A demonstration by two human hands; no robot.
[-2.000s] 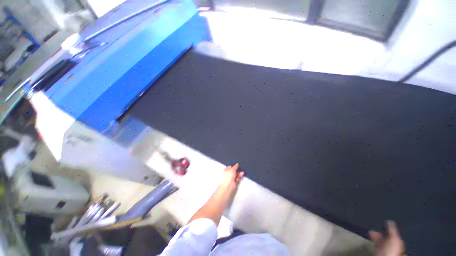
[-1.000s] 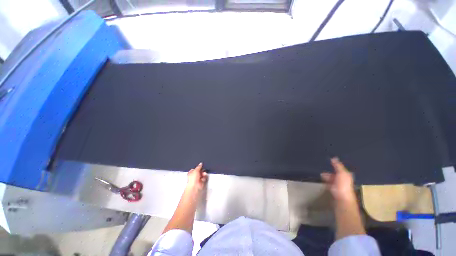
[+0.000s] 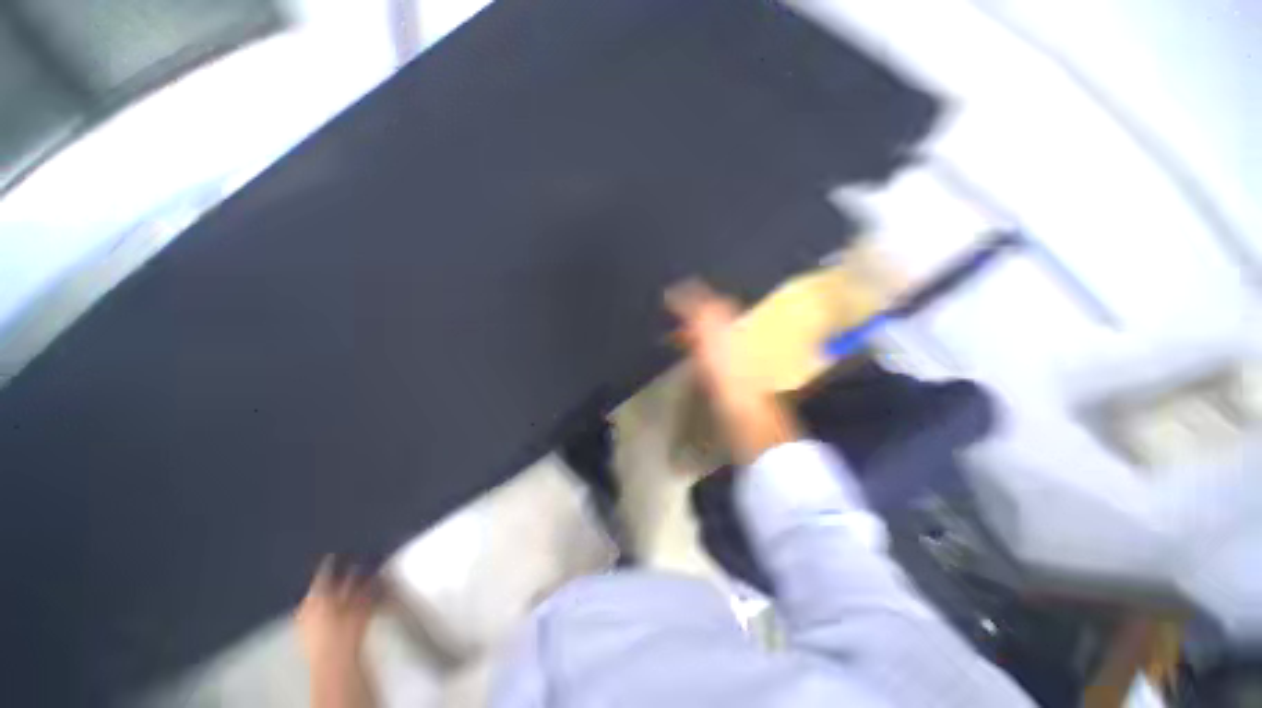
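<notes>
The view is blurred by motion. A long black fabric (image 3: 415, 249) lies across the pale table (image 3: 498, 539), running from the lower left to the upper right. My left hand (image 3: 336, 609) is at the fabric's near edge at the lower left, with its fingertips over the edge; whether they pinch it cannot be told. My right hand (image 3: 709, 321) is further along the near edge, with its fingers extended and apart over the fabric. The fabric's far end has an uneven edge.
A yellowish board (image 3: 796, 332) lies just beyond my right hand. A bar with a blue part (image 3: 861, 335) is beside it. Dark cloth (image 3: 893, 408) is below the board. A window (image 3: 125, 62) and white wall are behind the table. A brown-legged object is at the lower right.
The view has swung right; the blue machine and red-handled scissors have left the picture. The fabric's far end and the board now show nearer the middle. Both hands remain along the near edge.
</notes>
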